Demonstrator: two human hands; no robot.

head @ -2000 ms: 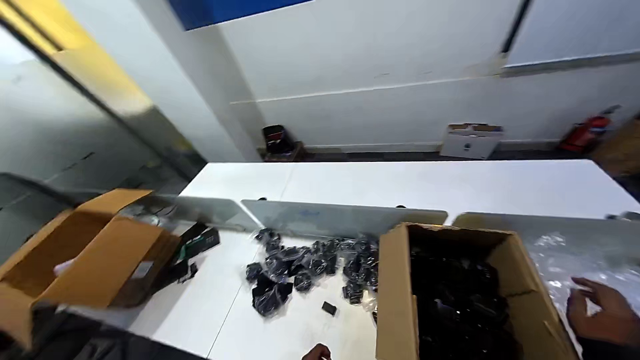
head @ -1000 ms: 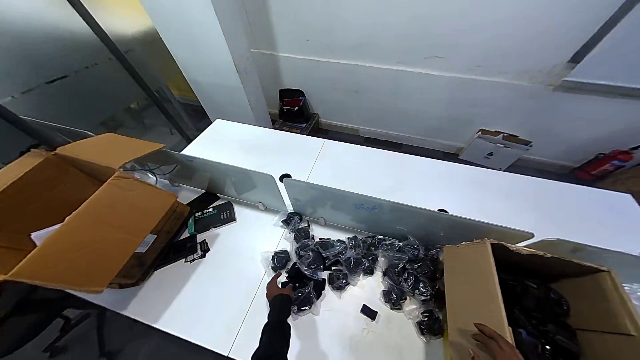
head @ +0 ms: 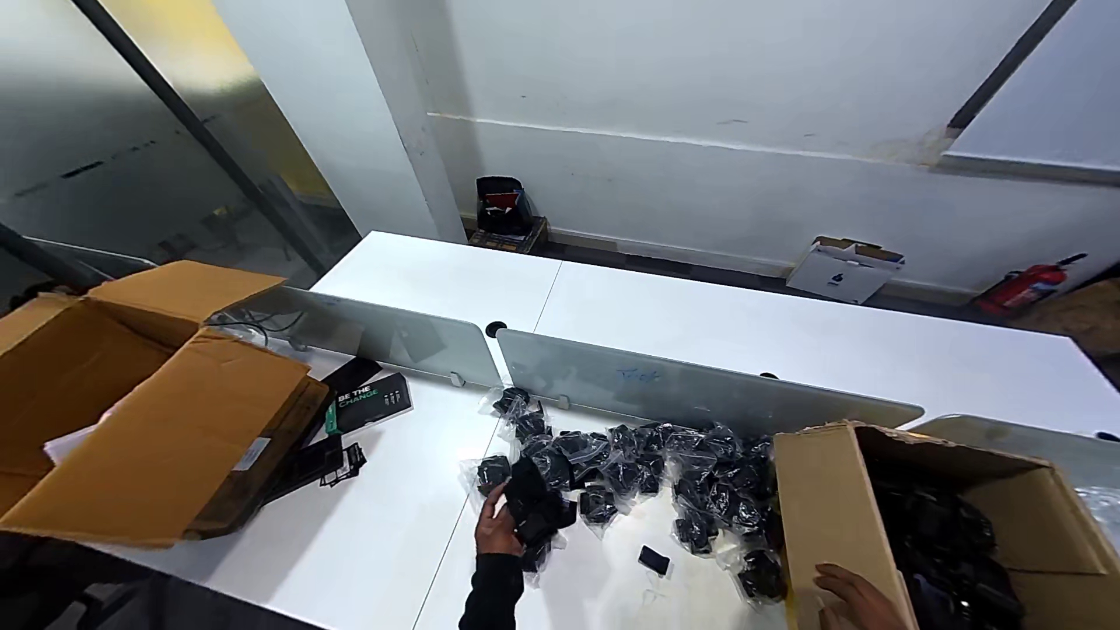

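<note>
My left hand [head: 497, 528], in a dark sleeve, is at the left side of a pile of black items in clear plastic bags [head: 621, 459] on the white table. Its fingers touch a larger black item [head: 531, 503]; whether they grip it is unclear. At the lower right, my right hand [head: 853, 597] rests against the near left side of an open cardboard box [head: 831, 516] holding many black items [head: 945, 551]. Between the hands, a small black rectangular object [head: 654, 560] lies on the table.
A second open cardboard box [head: 219, 420] stands at the left, beside black flat packages [head: 372, 402]. Frosted divider panels [head: 700, 385] run behind the pile, with another white table [head: 744, 315] beyond. A fire extinguisher [head: 1024, 287] and a white carton [head: 844, 269] are by the wall.
The view has swung to the right since two seconds ago. My right hand has gone from the clear plastic right of the box to the box's left side. My left hand has reached the pile.
</note>
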